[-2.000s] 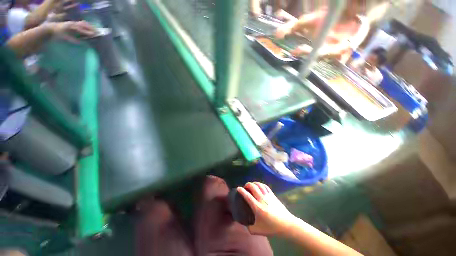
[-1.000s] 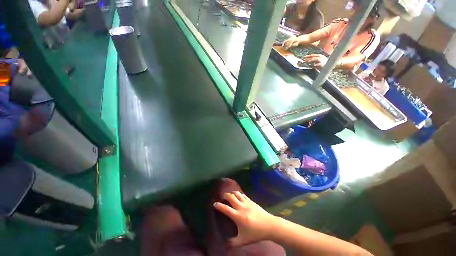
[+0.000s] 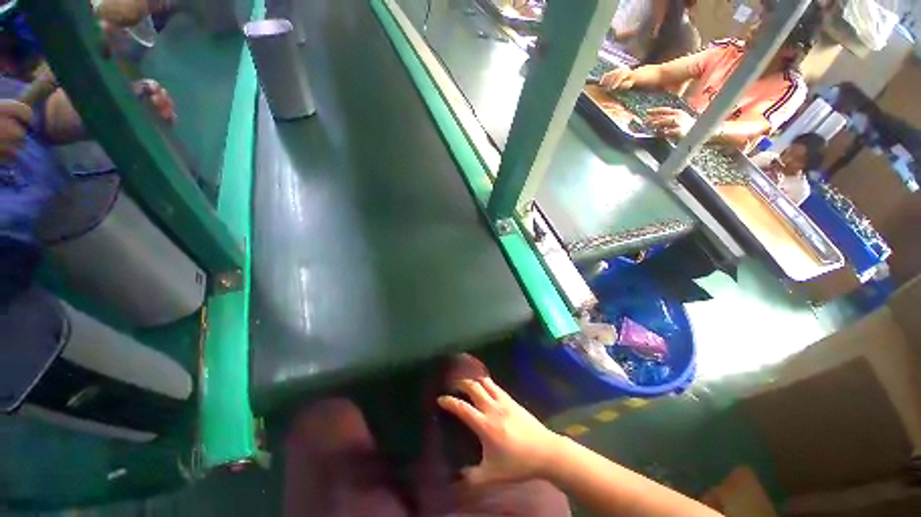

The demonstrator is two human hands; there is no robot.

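My right hand (image 3: 502,432) comes in from the lower right and rests over my lap. Its fingers curl around a dark rounded object (image 3: 458,441), mostly hidden by the hand and blending with the dark clothing; I cannot tell what it is. My left hand is not in view. A grey housing (image 3: 282,76) stands on the dark green conveyor belt (image 3: 374,232), at its far left side.
Green frame rails and posts (image 3: 545,111) flank the belt. Grey housings (image 3: 131,252) stand at left beside a coworker (image 3: 40,172). A blue bin (image 3: 646,303) with scraps is right of the belt end. Workers handle metal trays (image 3: 747,202) at upper right. Cardboard (image 3: 838,414) is lower right.
The view has shifted and the housing on the belt appears higher up and farther away. My right hand has come down over my lap with the dark object. The coworker's hands have moved.
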